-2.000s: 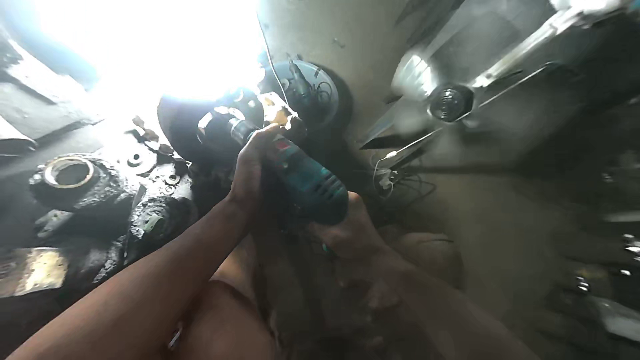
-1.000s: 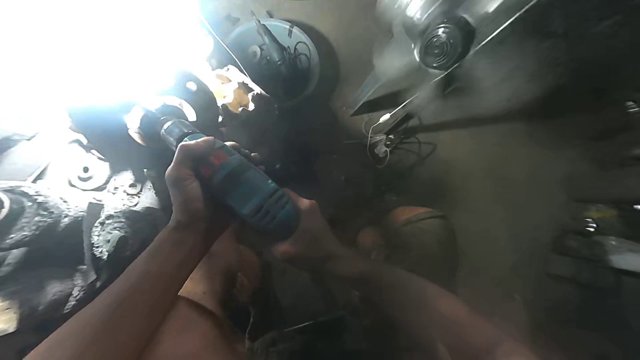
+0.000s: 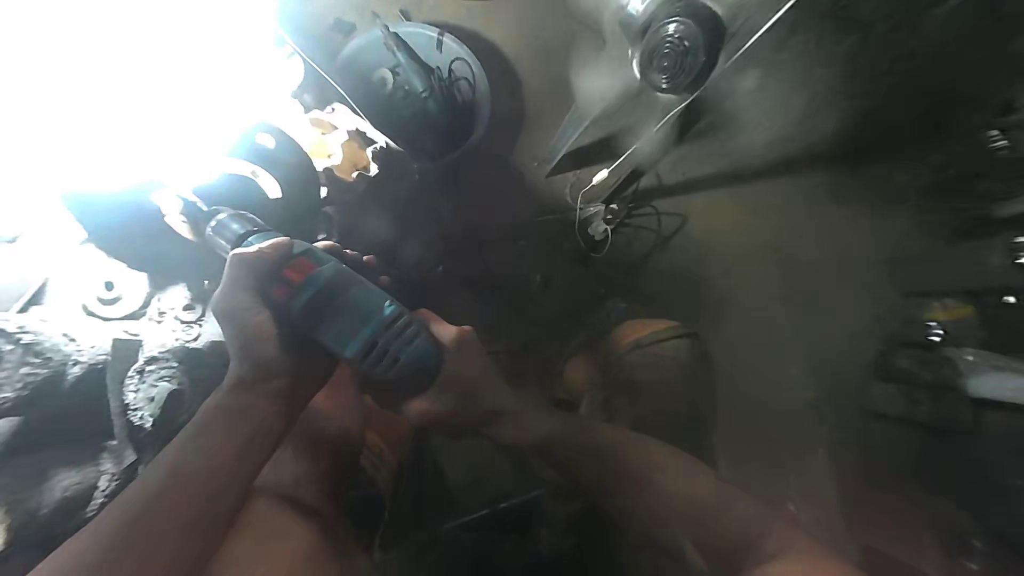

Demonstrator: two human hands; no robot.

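A blue-green power drill (image 3: 352, 308) lies diagonally across the left half of the view, its dark chuck (image 3: 232, 230) pointing up and left. My left hand (image 3: 268, 316) is wrapped around the front of its body, just behind the chuck. At the rear, my right hand (image 3: 456, 368) holds the handle, which is mostly hidden. The drill's tip runs into strong glare beside a round dark metal part (image 3: 276, 180), so I cannot tell whether it touches it. A jagged-edged piece (image 3: 348, 144) sits right of that part.
Another corded power tool (image 3: 412, 64) rests on a round grey drum or lid (image 3: 476, 96). At upper right stands a fan-like device (image 3: 672, 56) with a white cord (image 3: 640, 148) and loose cables. Greasy metal parts (image 3: 112, 292) lie at left. Dust or smoke hangs at right.
Both hands still hold the drill. The view has shifted, and the drill now shows lower relative to the round drum than two seconds ago. Haze has appeared around the fan-like device.
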